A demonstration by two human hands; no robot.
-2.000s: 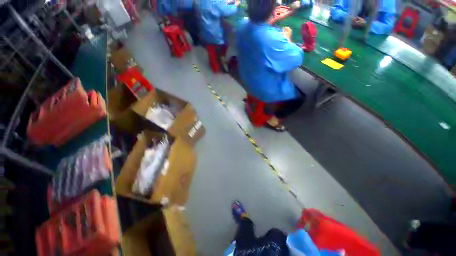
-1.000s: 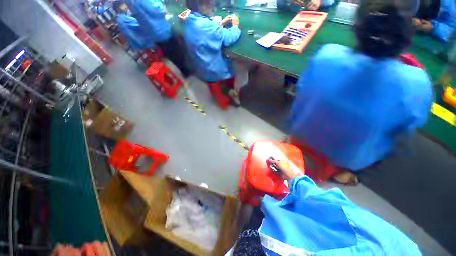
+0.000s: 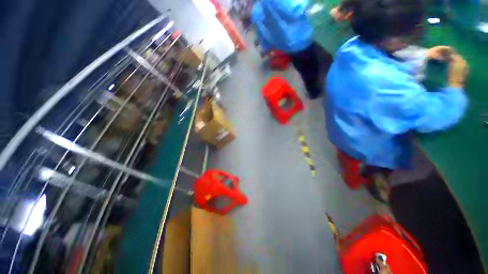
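Observation:
A red plastic stool (image 3: 364,251) is at the bottom right, cut off by the picture's edge. Its square seat faces up towards me. Part of my right hand (image 3: 382,263) shows on the seat, its fingers at the small hole in the middle, gripping the stool there. The fingertips are blurred and the sleeve is out of view. My left hand is not in view.
A seated person in a blue smock (image 3: 364,101) works at the green table (image 3: 460,139) on the right. Red stools stand on the floor ahead (image 3: 279,88) and by the left bench (image 3: 206,188). Cartons (image 3: 216,128) and a metal rack (image 3: 80,147) line the left.
The view has swung left and moved forward along the aisle. The held stool has moved to the lower right of the picture, and my blue sleeve has left view.

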